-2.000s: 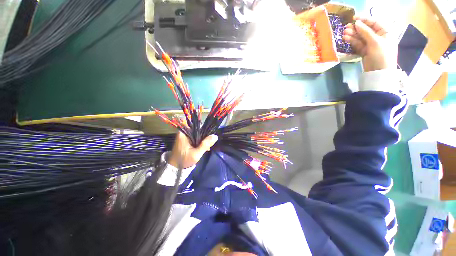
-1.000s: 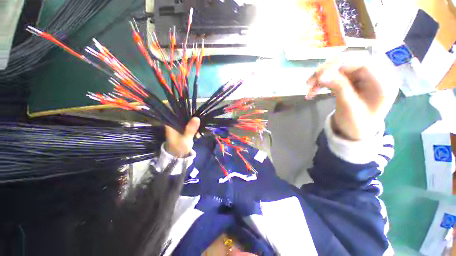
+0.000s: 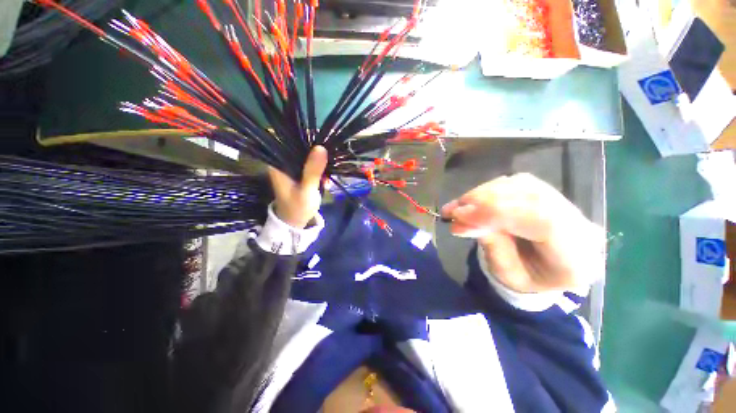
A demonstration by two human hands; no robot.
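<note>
My left hand (image 3: 299, 192) grips a thick bunch of black cables (image 3: 284, 129) over my lap. Their ends fan out above and to the right, with red cores and silvery-white tips. The long cable lengths run off to the left edge. My right hand (image 3: 529, 230) is to the right of the bunch, thumb and forefinger pinched together at the end of one red core (image 3: 410, 202). A tiny dark piece shows at these fingertips; whether it is on the core cannot be told.
A carton with red-orange parts (image 3: 539, 28) and an adjoining one with dark parts (image 3: 593, 24) stand on the green bench (image 3: 557, 105). A dark machine (image 3: 355, 24) is at the top. White cartons (image 3: 700, 250) and a flat dark rectangle (image 3: 696, 58) are at right.
My right hand has moved from the dark parts carton down and left to a core end at the bunch's right side. The fanned ends are spread wider; the bench sits higher in view.
</note>
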